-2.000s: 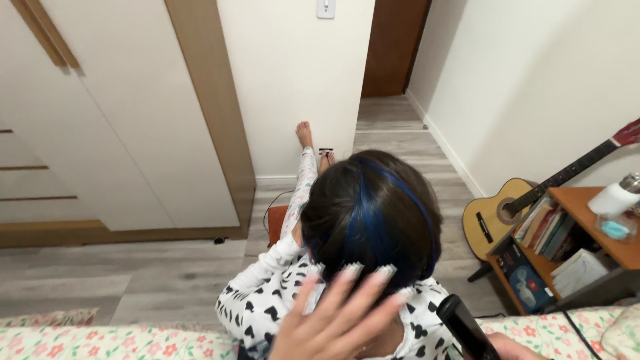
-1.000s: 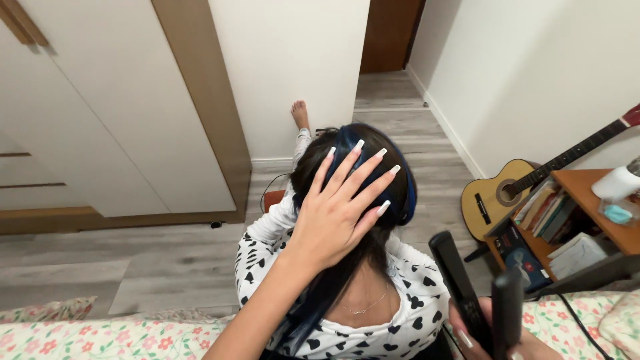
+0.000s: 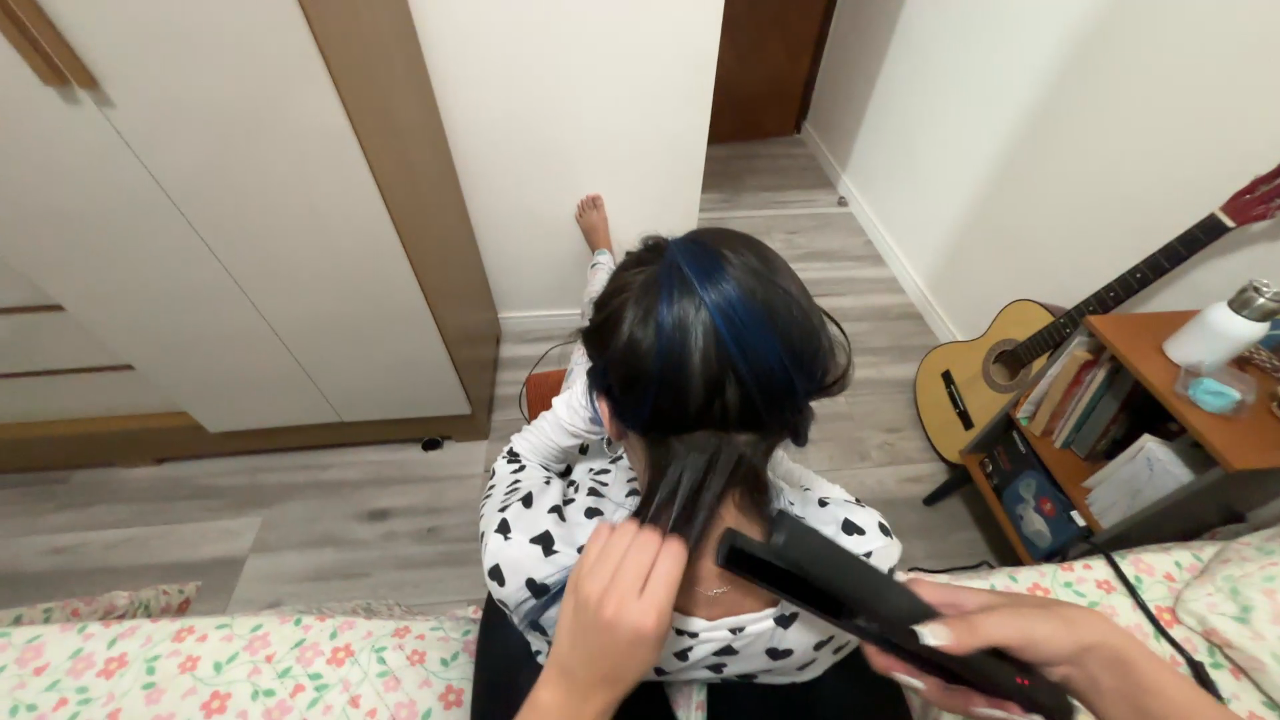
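A person with dark hair streaked with blue sits below me, facing away, in a white top with black hearts. At the nape, my left hand has its fingers closed on a lower section of hair. My right hand holds a black hair straightener by its handle. Its plates are parted and point toward the nape, just right of the held section, with no hair seen between them. A small red light shows on the handle.
A floral bedspread lies along the near edge. A black cord crosses it at right. An orange shelf with books, a white bottle and an acoustic guitar stand at right. A white wardrobe is at left.
My left hand has come down from the crown to the nape and closed on hair. My right hand has brought the straightener left, closer to the neck. The person's head now faces forward, bent down.
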